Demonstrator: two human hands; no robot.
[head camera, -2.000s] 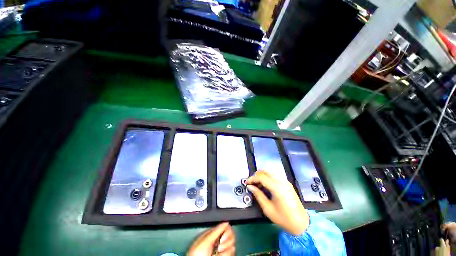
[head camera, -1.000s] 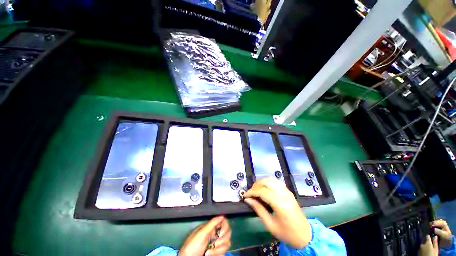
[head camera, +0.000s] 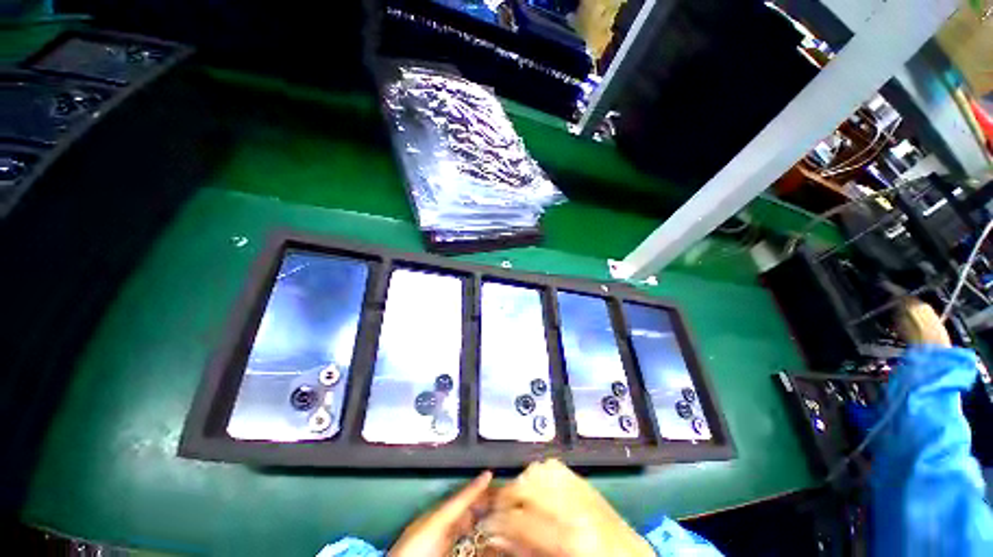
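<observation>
A black foam tray (head camera: 436, 455) lies on the green bench with several phone back covers, one per pocket; the middle cover (head camera: 512, 337) is shiny silver. Each cover has round lens rings near its lower right corner. My left hand (head camera: 441, 524) is at the bottom centre, below the tray's front edge, cupped around small lens rings (head camera: 470, 542). My right hand (head camera: 561, 514) is against it, with its fingers bent over the left palm; its fingertips are partly hidden, so I cannot tell whether it pinches a piece.
A stack of crinkled clear bags (head camera: 468, 147) lies behind the tray. A white post (head camera: 751, 158) rises behind the tray's right side. Another foam tray (head camera: 93, 103) is at the upper left. Another person's blue sleeve (head camera: 926, 446) reaches in at the right over dark trays.
My right hand has moved from the middle cover down to my left hand. The fourth cover's lens area now shows, with its rings. The other person's arm has reached in at the right.
</observation>
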